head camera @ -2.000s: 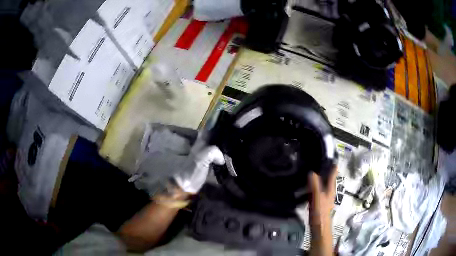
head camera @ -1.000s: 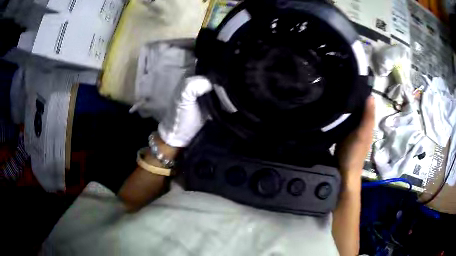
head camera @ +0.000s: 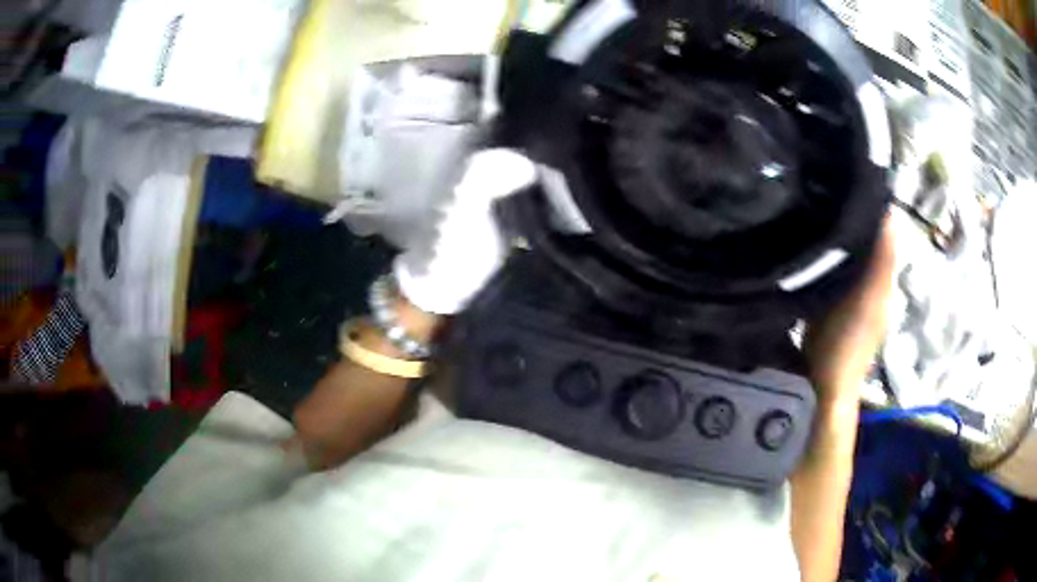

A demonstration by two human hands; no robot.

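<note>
A black fan unit is held close against my body, its round front with white curved segments facing up at the camera. Its control panel with a row of several round knobs points toward me and rests by my light clothing. My left hand, in a white glove, grips the left side of the fan head. My right hand, bare, holds the right side; its fingers are mostly hidden behind the fan.
An open small carton with crumpled white contents is left of the fan. White cartons stand at the upper left. White scraps lie on the bench at the right, above a blue cord.
The fan, held in both hands, has come from over the bench closer to my body and appears larger. In the last second it shifted slightly right in view.
</note>
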